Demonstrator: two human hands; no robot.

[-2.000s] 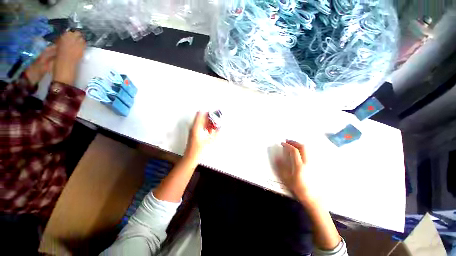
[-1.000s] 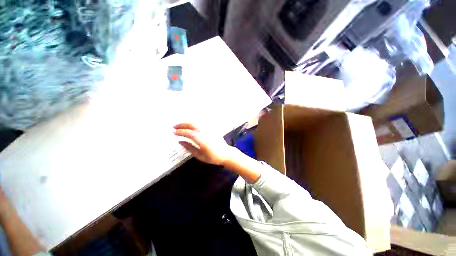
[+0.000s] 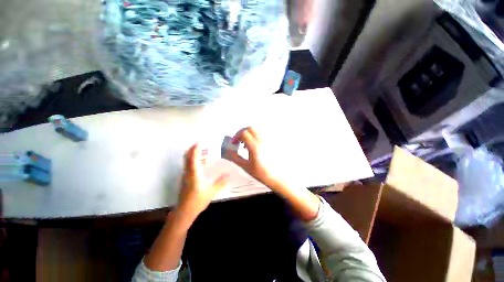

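My right hand [image 3: 252,157] holds a small blue-grey retail box [image 3: 230,148] by its sides, above the white tabletop [image 3: 127,187]. My left hand [image 3: 194,190] is just left of it, thumb spread from the fingers. A small reddish-and-pale patch shows beside its fingertips; whether the hand holds it is unclear. Another blue box [image 3: 291,82] lies at the table's far right edge. At the left, one blue box [image 3: 73,130] lies with a pale end, and a cluster of blue boxes [image 3: 37,168] has pale cable beside it.
A large clear bag of pale cables [image 3: 188,52] bulges over the far table edge. An open brown carton [image 3: 420,190] stands by the right table end. Large black-and-white printed boxes [image 3: 431,77] are behind it. Another brown carton [image 3: 66,256] is below the table at left.
The view swung right, then partly back left. My right hand, empty before, now holds a box; only one box still lies at the far right. My left hand is back beside my right.
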